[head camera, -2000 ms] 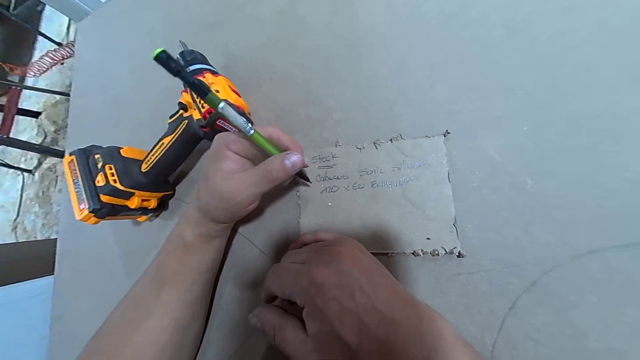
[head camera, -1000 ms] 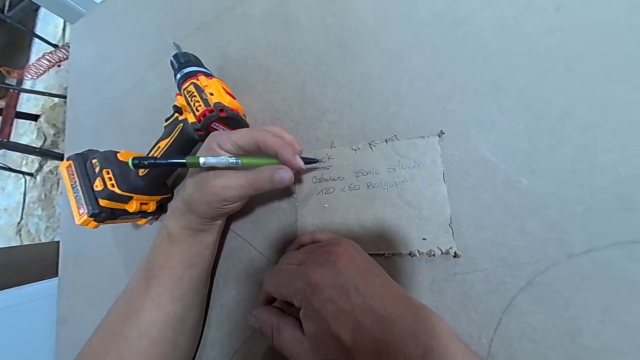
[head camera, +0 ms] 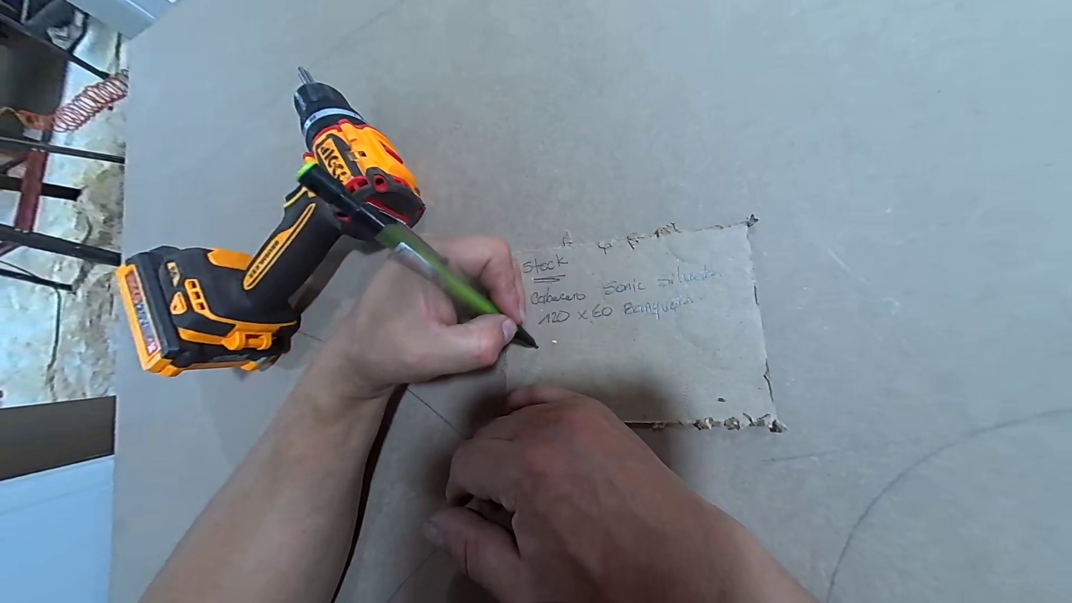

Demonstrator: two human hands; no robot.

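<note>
Between the thumb and fingers of my left hand point(head camera: 435, 314) is a green and black pen point(head camera: 452, 285), its dark tip at the left part of a torn piece of cardboard point(head camera: 636, 364). The cardboard bears handwriting in its upper half and has ragged edges. My right hand point(head camera: 561, 486) lies over the lower left edge of the cardboard with its fingers curled; what is beneath the palm is hidden. Beyond my left hand, an orange and black cordless drill point(head camera: 293, 243) lies on its side, a bit in its chuck.
All of this rests on a large grey board surface point(head camera: 879, 151) with faint pencil lines and a curved line at the lower right. Past its left edge are a coiled orange hose point(head camera: 92, 100), dark metal bars point(head camera: 59, 243) and a rough wall. A dark cord runs beside my left forearm.
The pen tip has moved from the top line of writing, a second ago, down to below the writing near the left edge. My right hand has stayed in place.
</note>
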